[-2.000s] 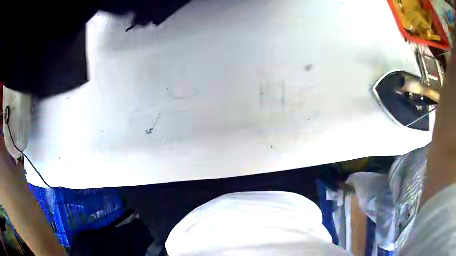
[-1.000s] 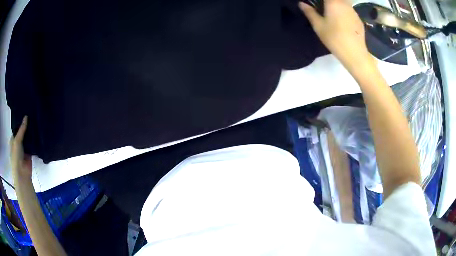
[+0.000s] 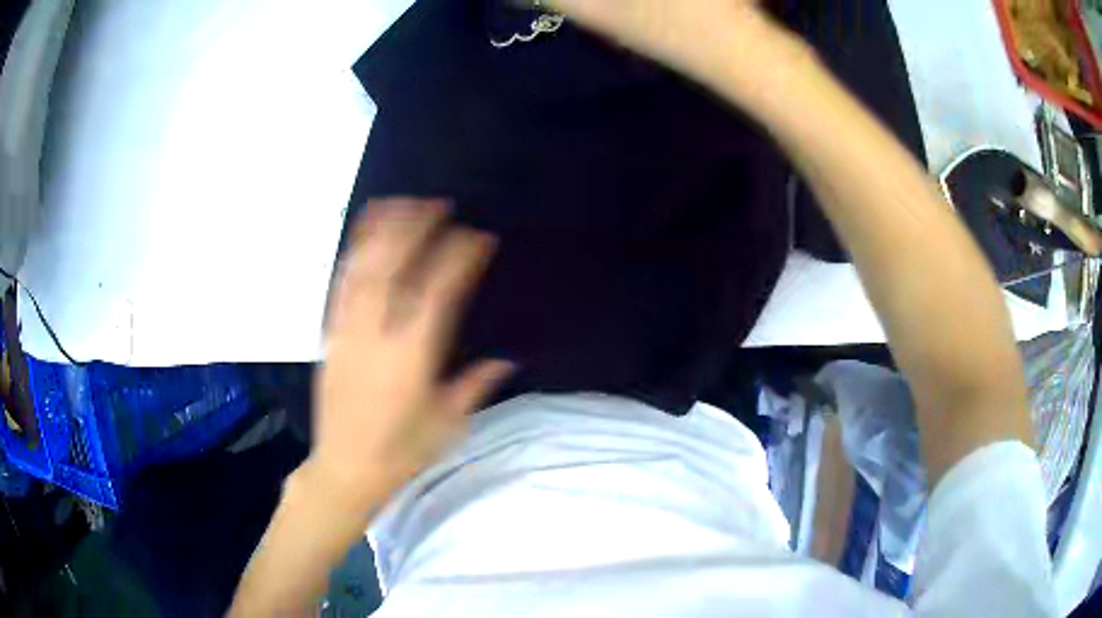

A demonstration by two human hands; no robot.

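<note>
A black fabric panel (image 3: pixel 604 229) lies across the middle of the white-covered table (image 3: pixel 206 169) and hangs over its front edge against my white shirt. Pale gold decoration (image 3: pixel 528 29) shows on it at the top. My left hand (image 3: pixel 405 326) is blurred, its fingers apart, over the panel's left edge; I cannot tell if it touches the cloth. My right hand (image 3: pixel 653 18) reaches to the top of the picture beside the gold decoration; its fingers are blurred and partly cut off. More black fabric (image 3: pixel 864 133) lies under and to the right of my right forearm.
An iron (image 3: pixel 1009 217) with a light brown handle rests at the right of the table. A red tray (image 3: pixel 1051 54) of yellow items is at the far right. Blue crates (image 3: pixel 169 417) are below left, plastic-wrapped bundles (image 3: pixel 888 423) below right. A thin dark cord (image 3: pixel 42 316) curls at the left edge.
The black fabric has shifted right, baring the table's left side, and gold decoration now shows. My left hand has moved right over the panel; my right hand has moved left along the top.
</note>
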